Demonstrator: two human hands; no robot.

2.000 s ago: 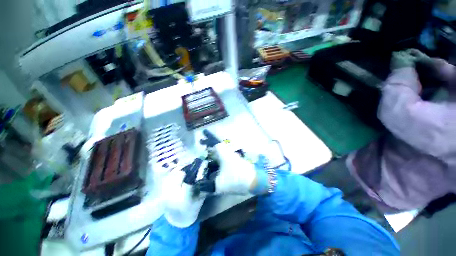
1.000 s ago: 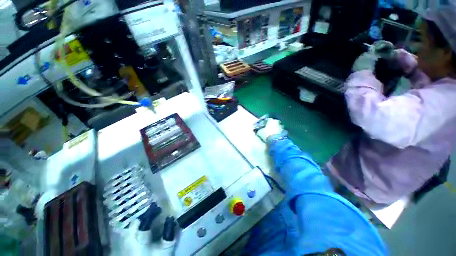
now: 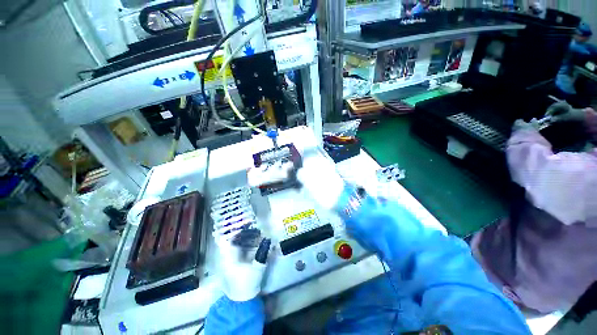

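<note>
The dark red slotted fixture (image 3: 275, 157) sits on the right white platform, with white and silver parts in its slots. My right hand (image 3: 317, 182), in a white glove, reaches over its front part; its fingers are blurred and any grip is unclear. My left hand (image 3: 241, 267), white glove with dark fingertips, is at the near end of a ladder-like row of white parts (image 3: 233, 211) between the stations; whether it grips one is unclear. The left fixture (image 3: 166, 229) shows dark slots with no white parts visible. A small silver parts group (image 3: 391, 173) lies on the white bench.
A dispensing head (image 3: 271, 127) with a blue tip hangs just behind the right fixture. A red emergency stop (image 3: 343, 249) and round buttons are on the front edge. A tool box (image 3: 342, 145) stands behind right. A person in pink (image 3: 546, 154) works at the right.
My right hand has moved from the bench at the right to the right fixture. The silver parts group now shows where that hand was. My left hand stays near the parts row; the view has shifted.
</note>
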